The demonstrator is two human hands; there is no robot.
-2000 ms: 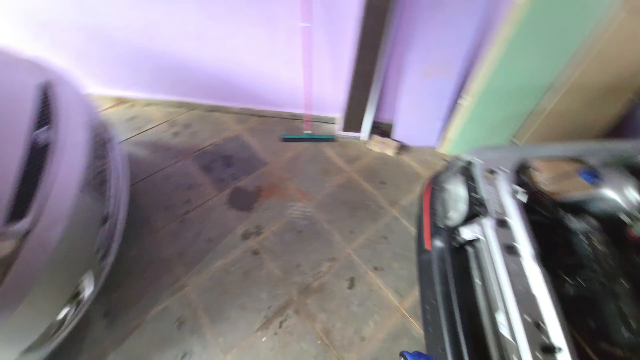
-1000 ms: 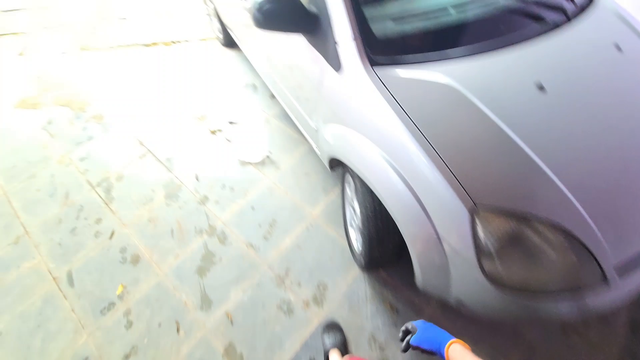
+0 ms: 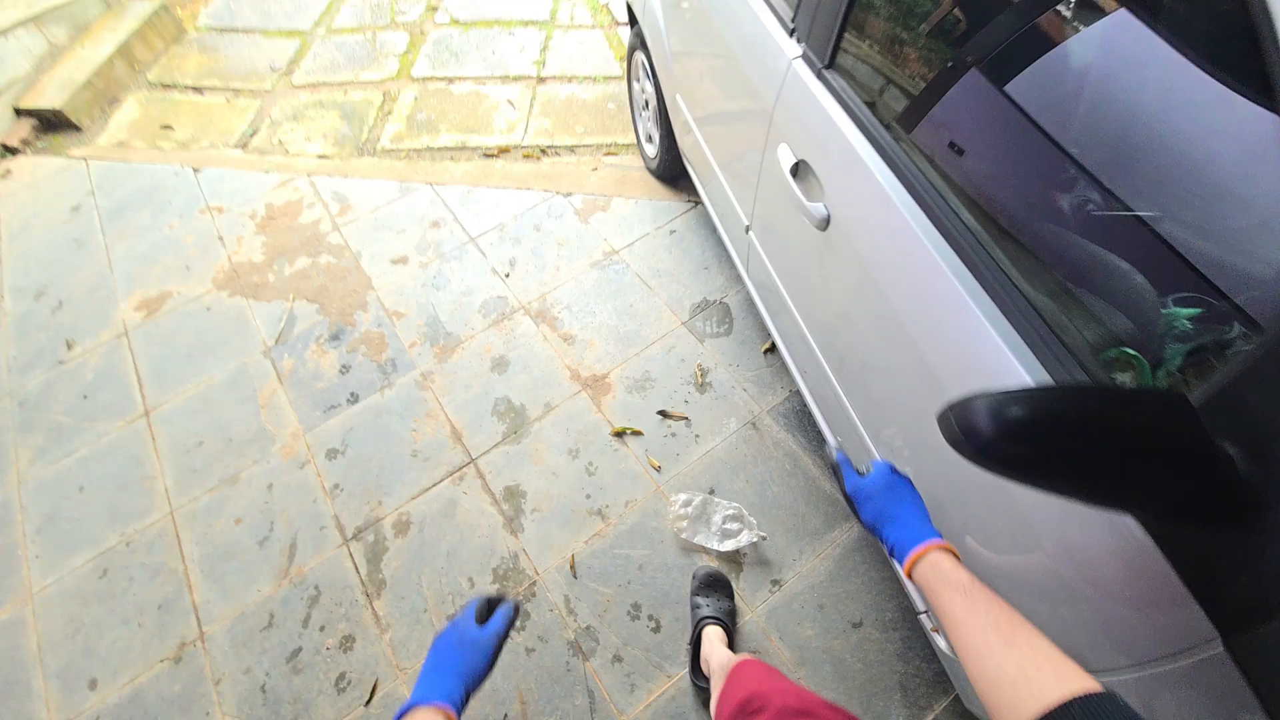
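Observation:
My left hand [image 3: 462, 648], in a blue glove with dark fingertips, is over the tiled floor at the bottom of the view. Nothing shows in it; its fingers look partly curled. My right hand [image 3: 885, 500], in a matching glove with an orange cuff, is beside the lower part of the silver car's front door [image 3: 860, 300]. Its fingertips are dark and point toward the rear of the car; whether they touch the door I cannot tell. The door is shut, and its handle [image 3: 803, 187] is well beyond my right hand.
A crumpled clear plastic piece [image 3: 716, 521] lies on the floor just ahead of my foot in a black clog [image 3: 712, 610]. Dry leaves [image 3: 672, 414] are scattered near the car. The black side mirror [image 3: 1080, 440] juts out at right. Stone paving [image 3: 470, 55] lies beyond the tiles.
The view has moved from the car's front wheel and headlight to its side doors. Both gloved hands are now in view; one second ago only one was.

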